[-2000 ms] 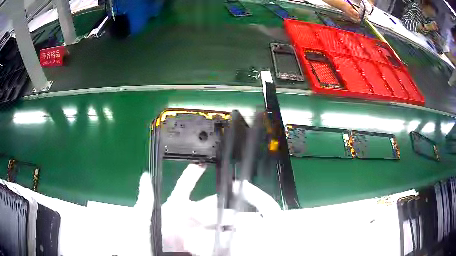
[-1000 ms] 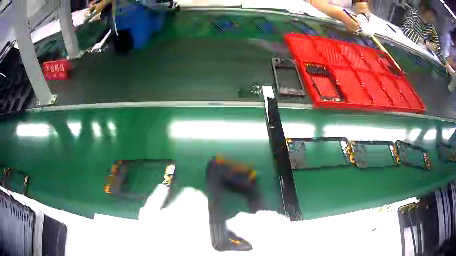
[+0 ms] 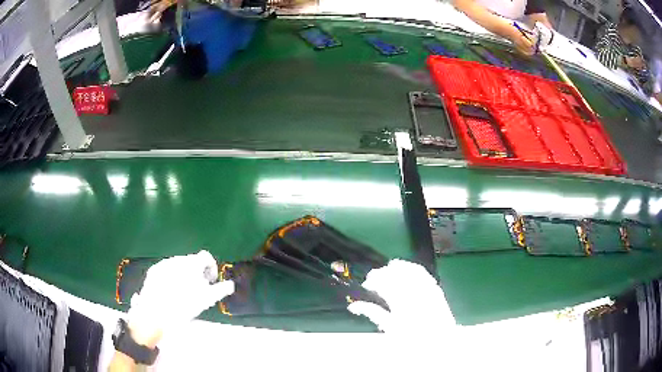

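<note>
My left hand (image 3: 178, 290), in a white glove, lies over a black phone middle frame (image 3: 129, 280) on the near belt. Its thumb and finger meet at the gold-orange end of another middle frame (image 3: 283, 294) beside it. My right hand (image 3: 414, 298), also gloved, grips the right end of a fanned stack of middle frames (image 3: 316, 247). The stack is tilted and overlaps the flat frame. The hands hide parts of the frames.
Several middle frames (image 3: 555, 236) lie in a row right of a black divider strip (image 3: 415, 211). Beyond are a red compartment tray (image 3: 537, 120), a grey frame (image 3: 432, 120) and a blue bin (image 3: 218, 36). Slotted trays (image 3: 624, 334) stand at both near corners. A person's arm (image 3: 490, 18) reaches in opposite.
The blurred stack in my right hand is now fanned out low over the belt. My left hand has moved left over a frame. More middle frames show in the right-hand row.
</note>
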